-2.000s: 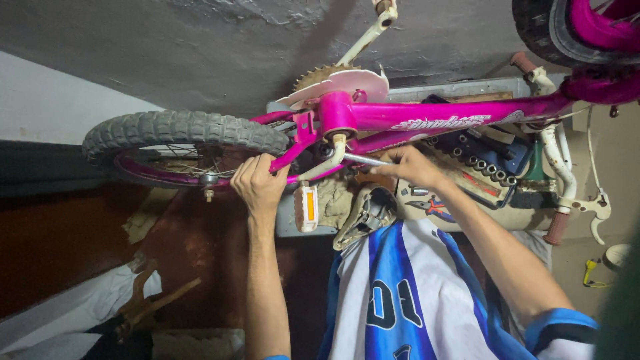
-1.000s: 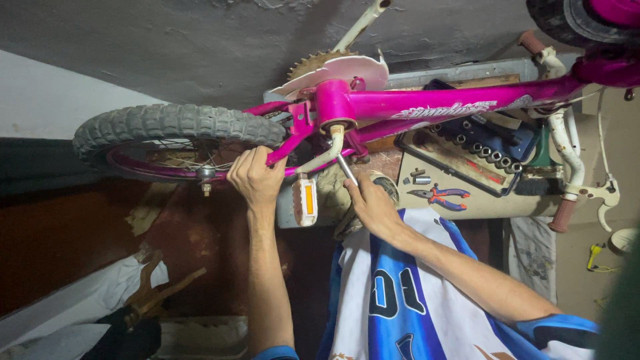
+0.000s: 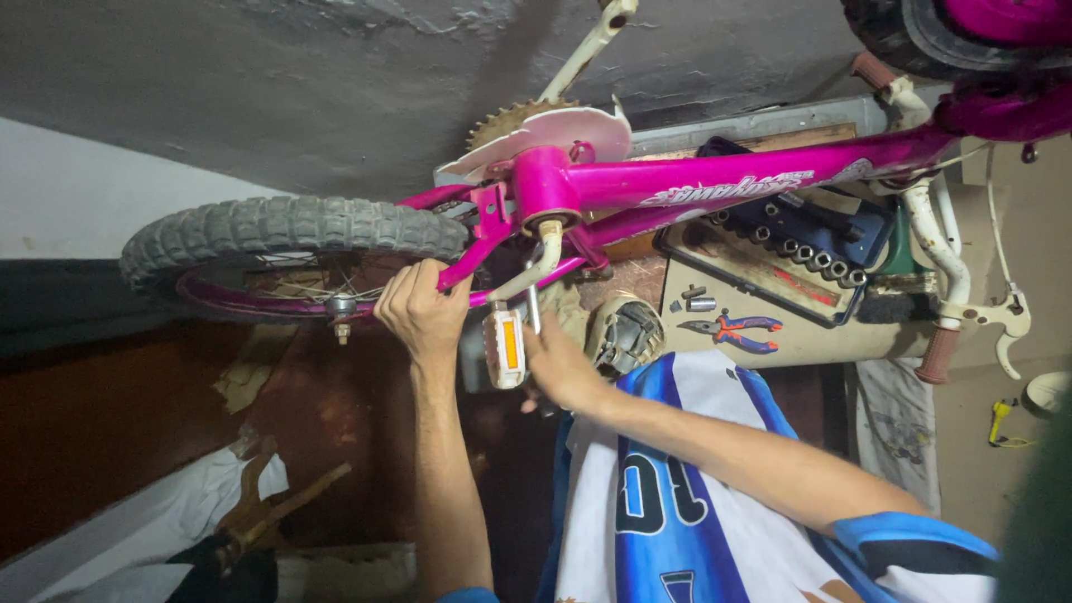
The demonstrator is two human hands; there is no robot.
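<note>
A pink child's bicycle frame (image 3: pixel 720 180) lies across the view. My left hand (image 3: pixel 423 314) is closed around its rear frame tube beside the knobby rear tire (image 3: pixel 293 226). My right hand (image 3: pixel 557 360), slightly blurred, grips a shiny metal tool handle (image 3: pixel 534 308) by the white crank arm (image 3: pixel 543 264). The far end of that tool is hidden behind the crank. Just left of the right hand hangs a white pedal (image 3: pixel 506 347) with an orange reflector. Above the pink bottom bracket shell (image 3: pixel 544 184) are the toothed chainring (image 3: pixel 511 124) and its pale guard (image 3: pixel 578 134).
Beyond the right forearm, an open socket set case (image 3: pixel 754 280), pliers (image 3: pixel 730 329) and a loose socket (image 3: pixel 701 304) rest on a pale surface. The handlebar's pink grip (image 3: pixel 938 356) and brake lever (image 3: pixel 1009 335) are at the right. A grey wall (image 3: pixel 293 92) stands behind.
My right hand has swung with the tool from the right of the crank, under the frame, to close beside the pedal. My left hand keeps its hold on the frame tube.
</note>
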